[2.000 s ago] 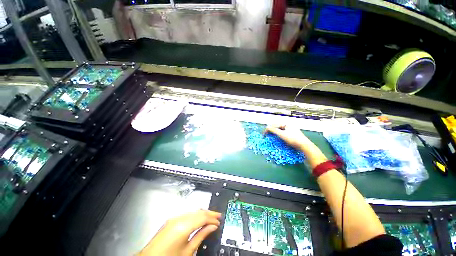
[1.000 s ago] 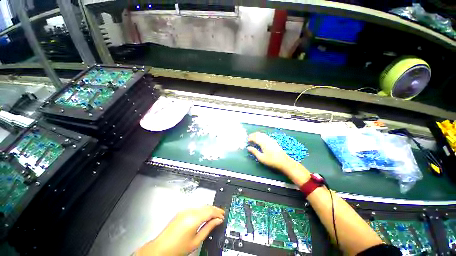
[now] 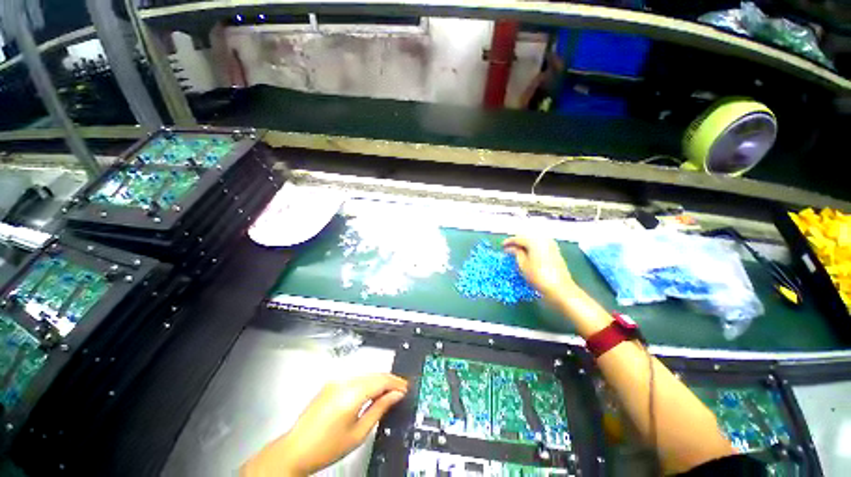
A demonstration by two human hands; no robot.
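Observation:
A black carrier frame holding green circuit boards (image 3: 493, 401) lies in front of me. My left hand (image 3: 347, 410) rests at its left edge, thumb and forefinger close together; whether it holds a part cannot be told. My right hand (image 3: 541, 263), with a red wrist band (image 3: 611, 335), is at the right side of the blue components pile (image 3: 490, 276), fingertips bunched; anything between them is too small to see. The white components (image 3: 390, 256) lie in a loose pile left of the blue pile.
Stacked pallets (image 3: 159, 177) stand at left. A pink-white cloth or cap (image 3: 297, 214) lies beside the white pile. A plastic bag of blue components (image 3: 676, 270), black-and-yellow-handled cutters (image 3: 787, 294), a bin of yellow components (image 3: 826, 244) and a green fan (image 3: 731, 137) are at right. Another loaded pallet (image 3: 746, 410) is at lower right.
My right hand has moved from between the white and blue piles to the blue pile's right side. My left hand stays by the frame's left edge. The view has shifted slightly.

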